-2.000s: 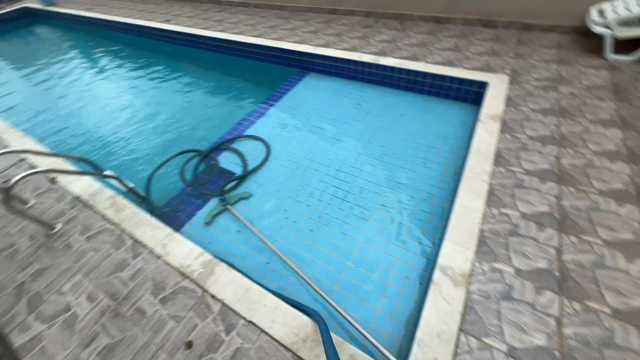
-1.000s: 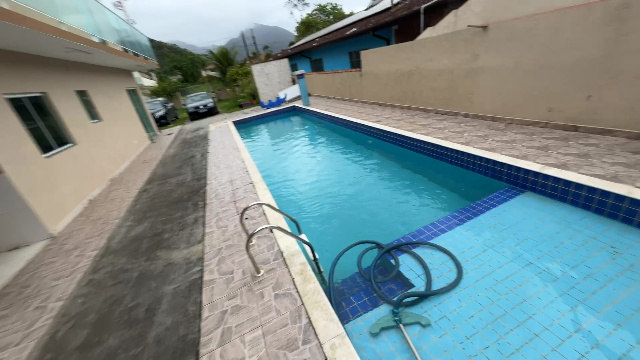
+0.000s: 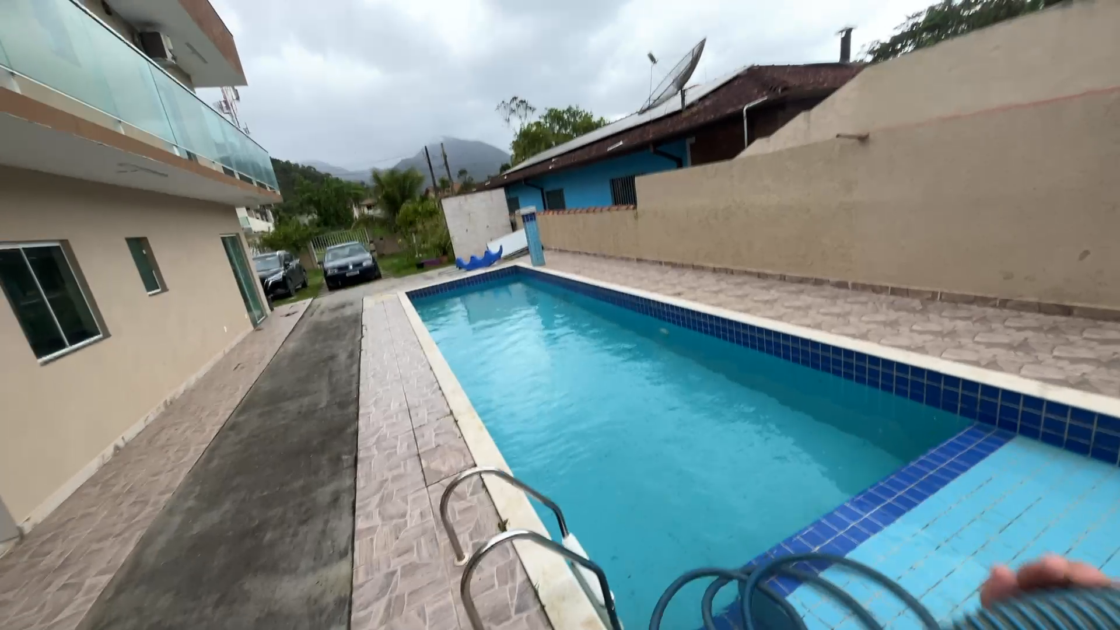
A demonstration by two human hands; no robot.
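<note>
At the bottom right corner, the fingers of my right hand point(image 3: 1043, 576) show, curled over a ribbed blue-grey hose point(image 3: 1054, 612); the rest of this hand is cut off by the frame. To its left, loops of a dark blue pool hose point(image 3: 748, 597) lie over the blue tile border between the deep water and the shallow tiled part. Whether the two hose pieces join cannot be seen. My left hand is not in view. The swimming pool point(image 3: 612, 385) stretches away ahead.
A metal pool ladder's handrails point(image 3: 516, 535) rise at the near left edge. Beside the pale coping point(image 3: 455, 394) run stone-patterned tiles and a dark concrete strip point(image 3: 254, 472). A beige building point(image 3: 157, 350) stands left, a beige wall point(image 3: 857, 210) right. Two cars, one here point(image 3: 348, 262), stand far back.
The view has swung up from the shallow end to the yard. Fingers and a ribbed hose have come in at the bottom right. The green-headed pole seen earlier is out of view.
</note>
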